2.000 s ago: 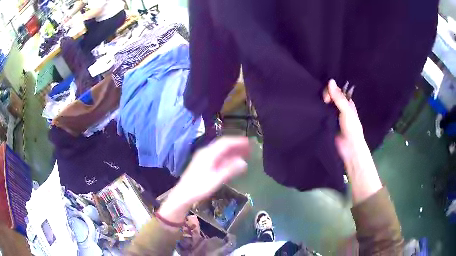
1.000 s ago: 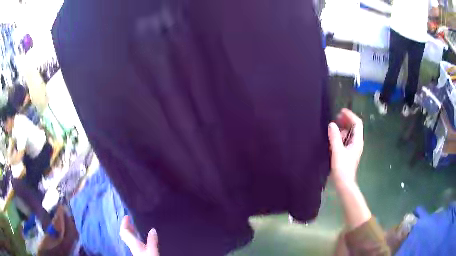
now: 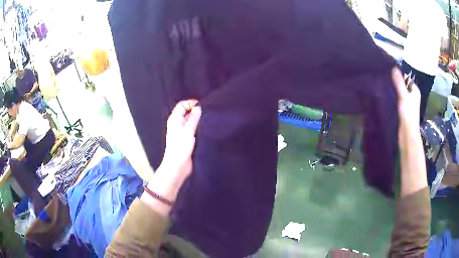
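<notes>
A dark purple-black garment [image 3: 231,136] hangs in front of me and fills the middle of the view, with a blurred pale motif at its upper left. My left hand [image 3: 184,117] pinches the cloth of the garment's body between thumb and fingers. My right hand [image 3: 406,93] holds the sleeve out to the right; the rest of the sleeve hangs down beside my forearm. Small dark snips [image 3: 409,82] with a pale glint show at my right fingers. The top of the garment is cut off by the frame.
A light blue cloth heap [image 3: 103,194] and striped cloth [image 3: 83,161] lie at left. A seated person [image 3: 32,123] is further left. A standing person in white [image 3: 425,38] is at upper right. A dark chair-like frame [image 3: 337,138] stands on the green floor [image 3: 322,201], with white scraps.
My left hand has risen from the lower edge to the garment's middle. My right hand has moved up and right, spreading the sleeve outward. The view has shifted, and the gap beneath the sleeve now shows.
</notes>
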